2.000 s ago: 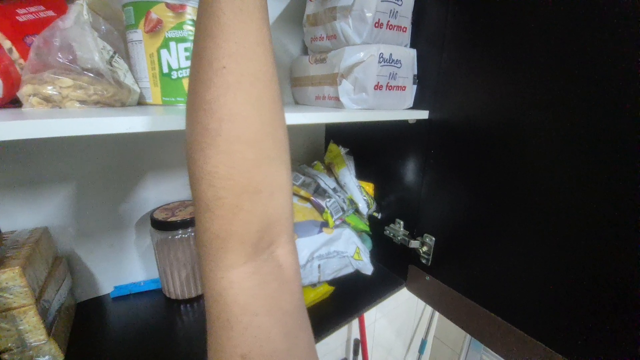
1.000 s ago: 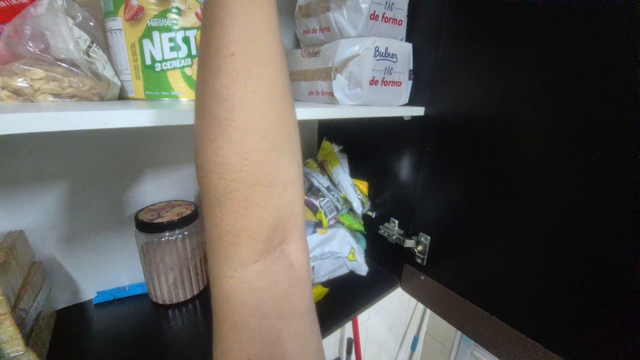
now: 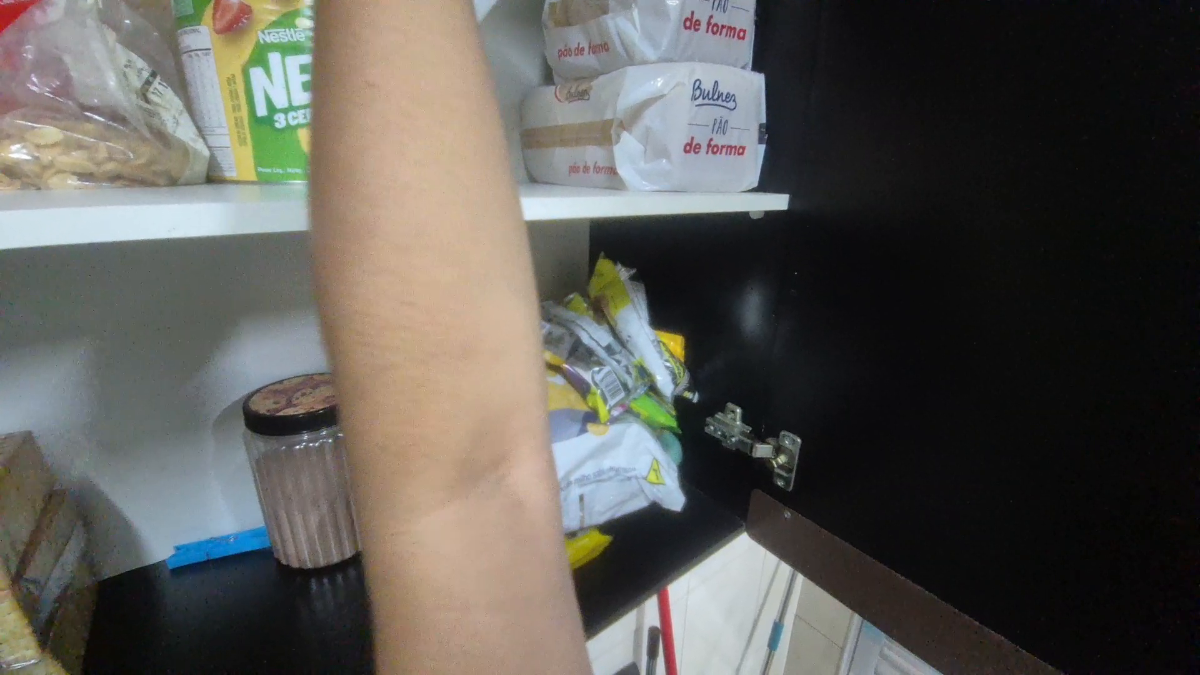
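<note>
A bare forearm rises through the middle of the head view and leaves at the top edge, so its hand is hidden from sight; which arm it is cannot be told. Neither my left hand nor my right hand shows. Behind the arm on the white upper shelf [image 3: 656, 202] are a green and yellow cereal package [image 3: 272, 112], partly covered, and paper-wrapped sliced bread packs [image 3: 694, 127] stacked to its right. Below, a ribbed clear jar [image 3: 305, 497] with a black-rimmed lid holds brownish powder and is partly hidden by the arm.
Crumpled food bags [image 3: 619, 469] lie right of the arm on the black lower shelf [image 3: 206, 619]. Packaged crackers [image 3: 37, 562] stand at left, and a clear bag of flakes [image 3: 94, 141] above. A dark cupboard door [image 3: 984, 281] with a metal hinge [image 3: 759, 450] stands open at right.
The view has shifted slightly back and forth. The forearm stays raised in front of the shelves, and the packages and jar remain on them.
</note>
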